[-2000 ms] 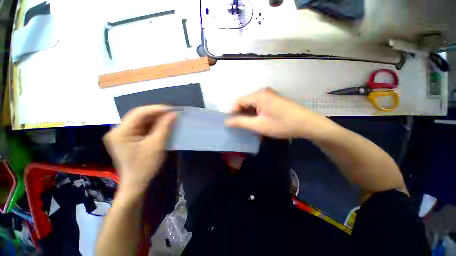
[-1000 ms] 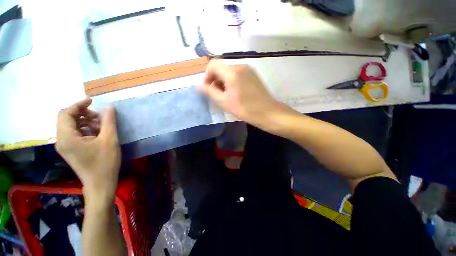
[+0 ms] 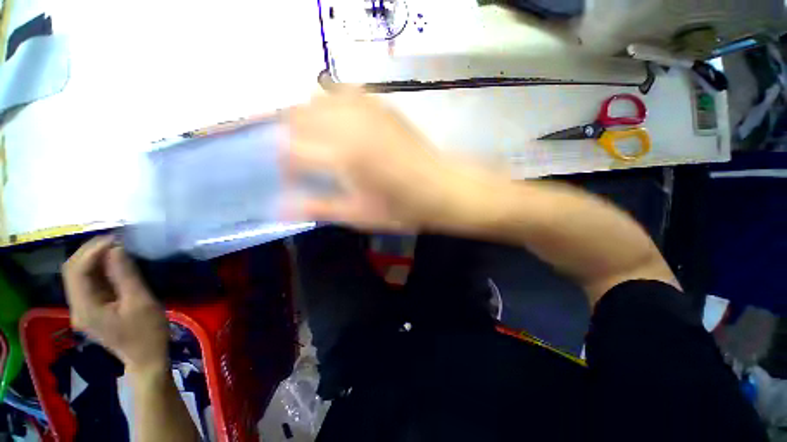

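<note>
The pale blue-grey fabric piece (image 3: 220, 177) lies at the table's front edge, blurred by motion, with a pale clear sheet edge showing along its lower side. A thin part of the orange-brown strip (image 3: 235, 128) shows along its upper side. My right hand (image 3: 362, 164) is blurred and lies over the piece's right end, fingers pointing left with a gap between them. My left hand (image 3: 116, 293) is below the table edge at the lower left, its fingertips at the sheet's lower left corner; whether they grip it is unclear.
Scissors with red and yellow loops (image 3: 623, 129) lie at right. The needle plate (image 3: 375, 19) is at the top, with the machine head (image 3: 682, 26) at upper right. Pale and dark pieces (image 3: 34, 73) lie at far left. A red basket (image 3: 207, 345) stands below the table.
The black guide strips no longer show at upper left, and the orange-brown strip is mostly covered. My left hand has moved down and left; my right hand has moved left over the piece.
</note>
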